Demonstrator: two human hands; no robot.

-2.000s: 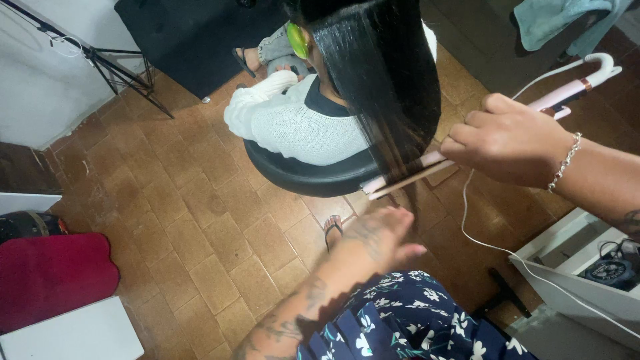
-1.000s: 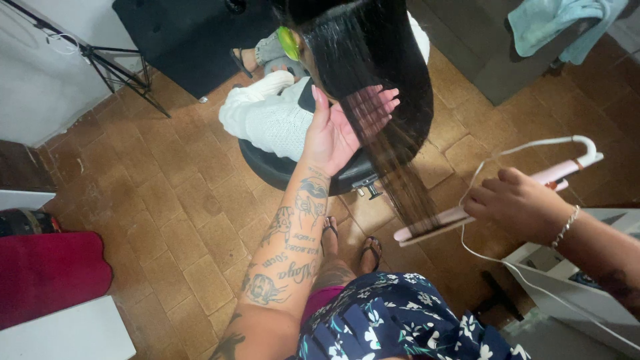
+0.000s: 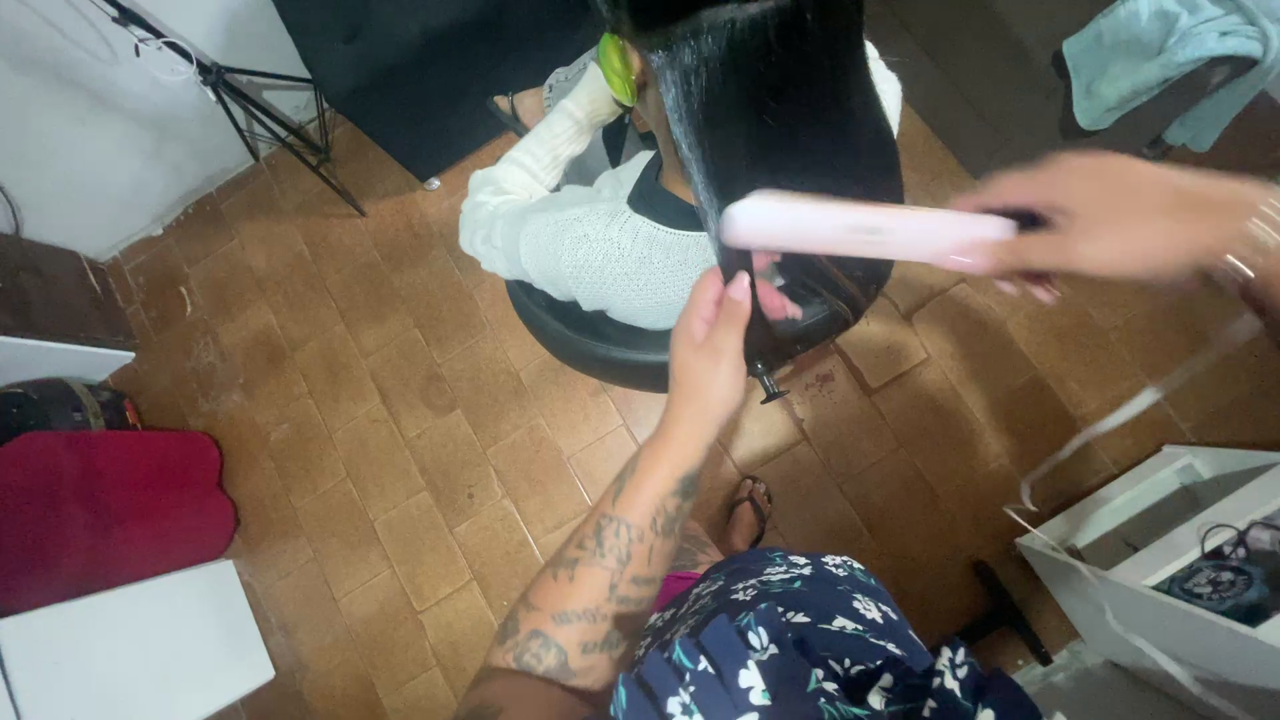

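Observation:
A seated person's long dark hair (image 3: 790,110) hangs over the back of a black salon chair (image 3: 590,355). My left hand (image 3: 715,335) pinches a narrow section of this hair between thumb and fingers, low by the chair's rim. My right hand (image 3: 1110,220), blurred, grips a pale pink hair straightener (image 3: 870,228). The tool's far end lies at the held section, just above my left fingertips; whether its plates are closed on the hair I cannot tell. A green hair clip (image 3: 617,70) sits at the side of the person's head, above a white knit top (image 3: 610,240).
The straightener's white cord (image 3: 1095,430) hangs at the right, over a white drawer unit (image 3: 1120,590) holding a dark round object. A black tripod (image 3: 270,110) stands upper left, a red seat cushion (image 3: 110,515) lower left. A light blue towel (image 3: 1150,60) lies upper right.
My left hand was spread open behind the hair one second ago and now pinches a section. The straightener has moved up from the hair ends, towards the chair.

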